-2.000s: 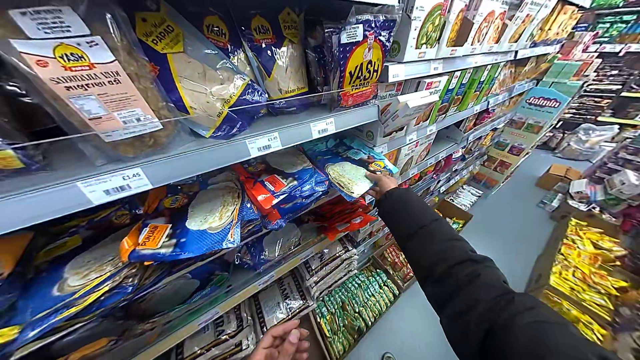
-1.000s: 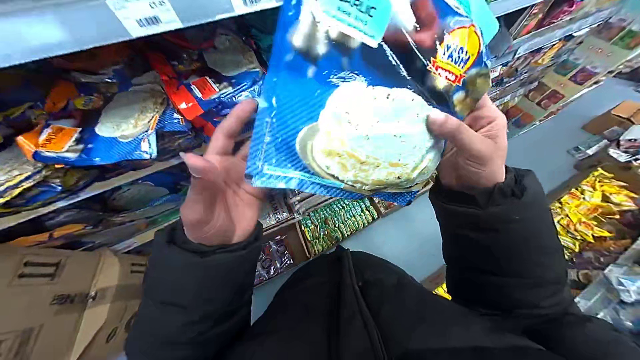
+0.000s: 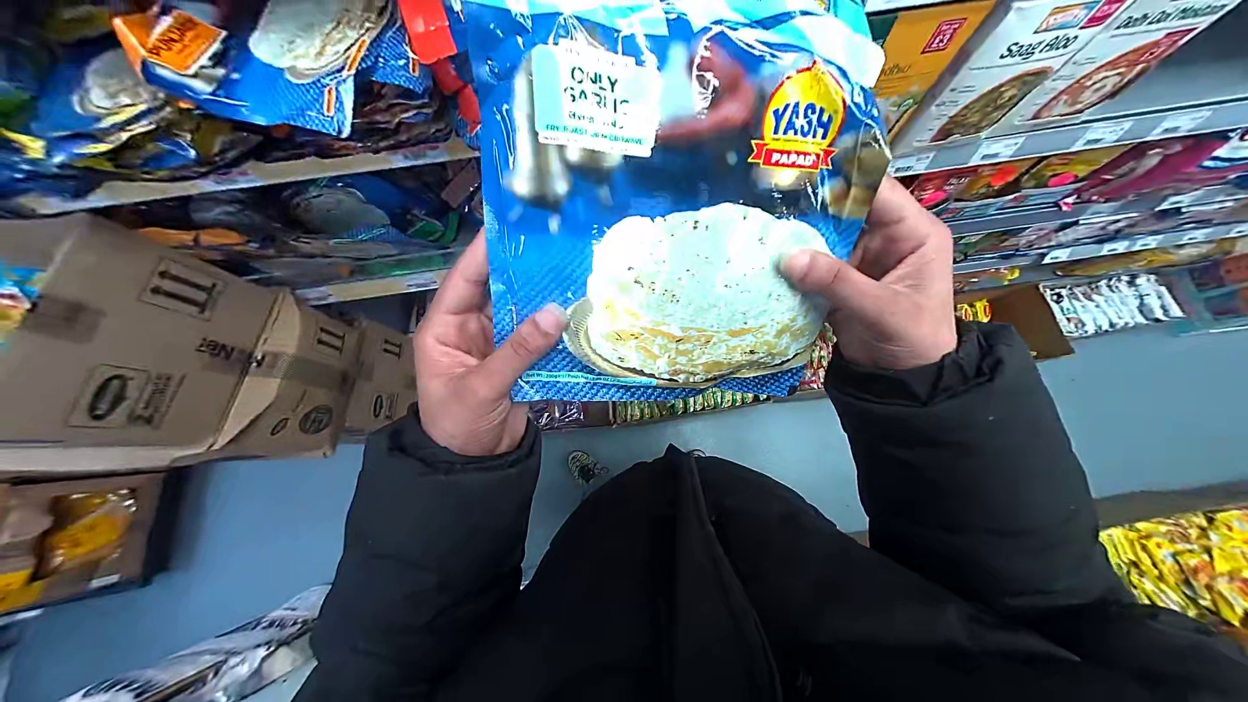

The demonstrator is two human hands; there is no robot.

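A blue Yash papad packet [image 3: 682, 185] is held up in front of my body, its printed front toward me, with a picture of round pale papads on it. My left hand [image 3: 487, 361] grips the lower left edge, thumb on the front. On the other side my right hand [image 3: 882, 283] pinches the right edge, its thumb over the papad picture. The fingers behind the packet are hidden. Similar blue packets [image 3: 244, 88] lie on the shelf at the upper left.
Stacked cardboard boxes [image 3: 146, 331] stand at the left beside the shelving. Boxed foods [image 3: 1024, 78] fill the upper right shelf. Yellow packets [image 3: 1180, 565] lie at the lower right, and a shoe [image 3: 585, 466] shows on the floor [image 3: 604, 458].
Two seconds ago my right hand was at a packet on the shelf, my left hand lower down. One second ago the left hand was open beside the packet; now it grips its edge.
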